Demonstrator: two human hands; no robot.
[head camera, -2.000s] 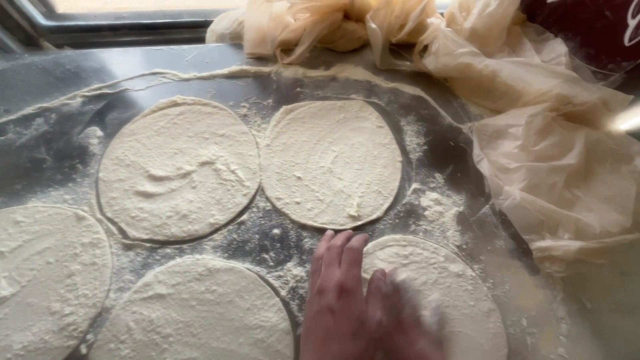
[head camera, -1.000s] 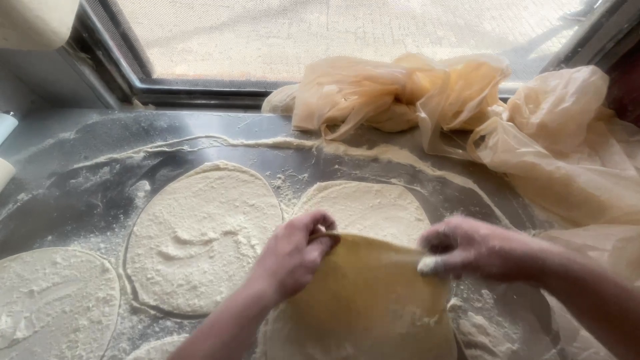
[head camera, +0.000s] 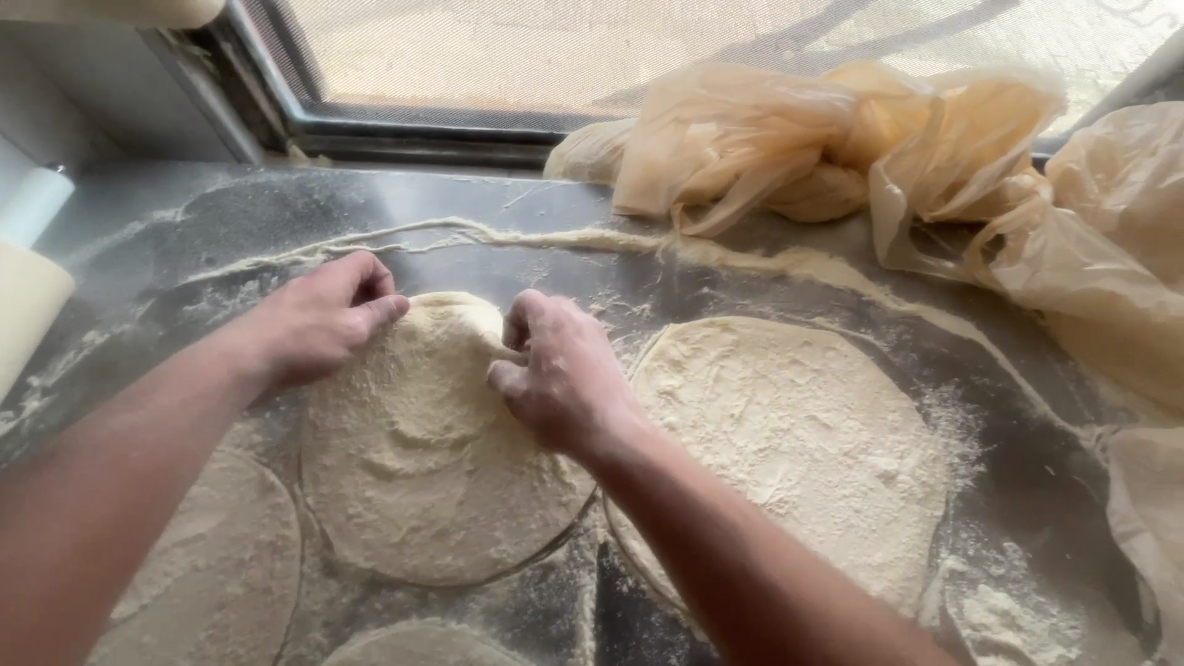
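A floured round of flattened dough (head camera: 444, 481) lies on the dark, floury worktop, its far edge pinched up between both hands. My left hand (head camera: 338, 319) grips that edge at its far left, thumb against curled fingers. At the edge's right side, my right hand (head camera: 555, 370) pinches the dough with thumb and fingers. Close by on the right lies another floured dough round (head camera: 786, 444), partly behind my right forearm. A third round (head camera: 213, 564) is at the lower left, and part of a further one (head camera: 421, 647) shows at the bottom edge.
Crumpled translucent plastic bags (head camera: 814, 148) lie along the back and right of the metal worktop (head camera: 305, 203). Beyond is a window with a mesh screen (head camera: 518, 55). A ridge of flour (head camera: 592, 238) curves behind the rounds. Pale cylindrical objects (head camera: 28, 296) are at the left edge.
Both hands have moved left, from a lifted sheet of dough to the far edge of the round beside it. The lifted sheet is no longer held up.
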